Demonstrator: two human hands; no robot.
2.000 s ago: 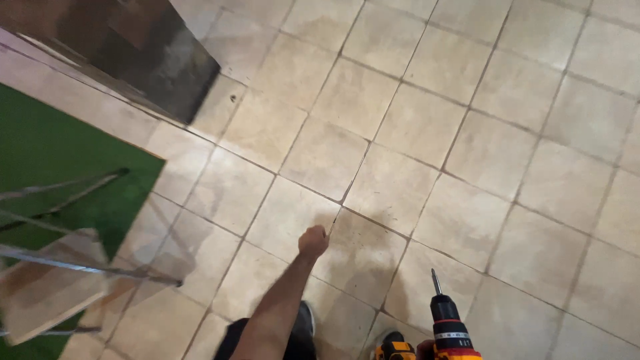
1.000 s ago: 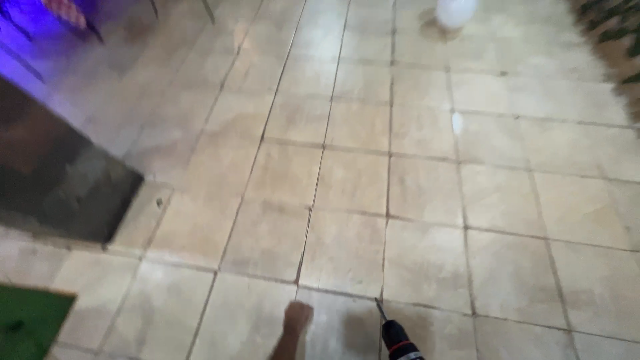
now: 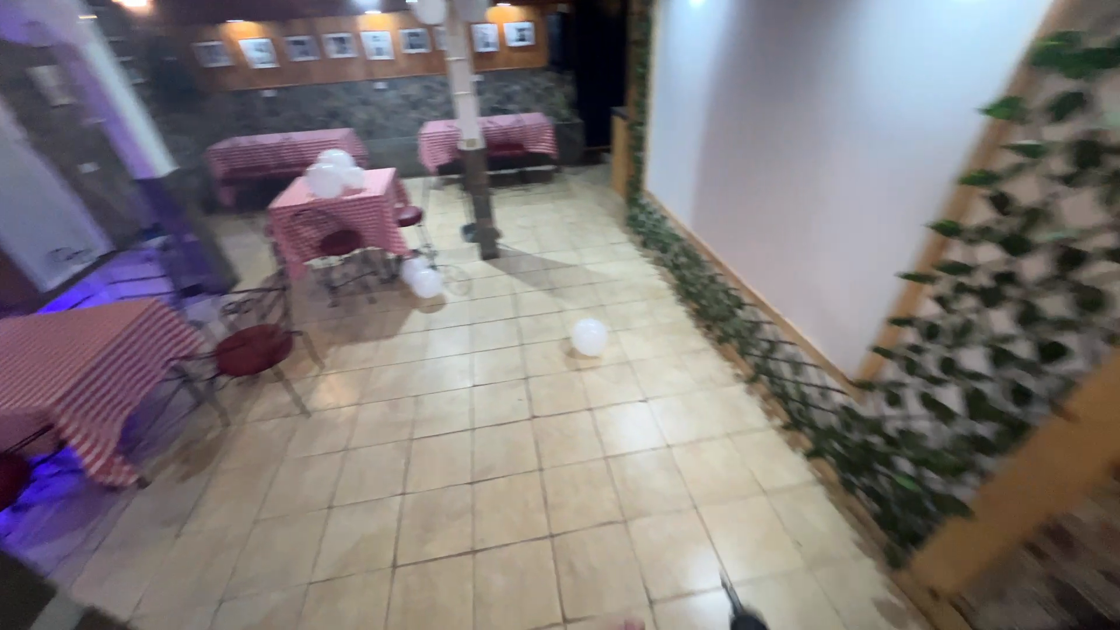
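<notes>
The tip of a power drill (image 3: 744, 617), with a dark chuck and a thin bit, points up and forward at the bottom edge, right of centre. Its body is cut off by the frame, and my right hand is out of view. Only a blurred sliver of my left hand (image 3: 628, 624) shows at the bottom edge, left of the drill; its fingers cannot be made out.
A white balloon (image 3: 589, 337) lies on the tiled floor (image 3: 507, 516). Red chequered tables (image 3: 96, 359) and a red-seated metal chair (image 3: 254, 348) stand left. A post (image 3: 477, 192) rises farther back. Leafy trellis (image 3: 814, 394) lines the right wall.
The view has swung up from the floor to the room. My left hand and the drill, both plainer in the earlier frames, now barely show at the bottom edge.
</notes>
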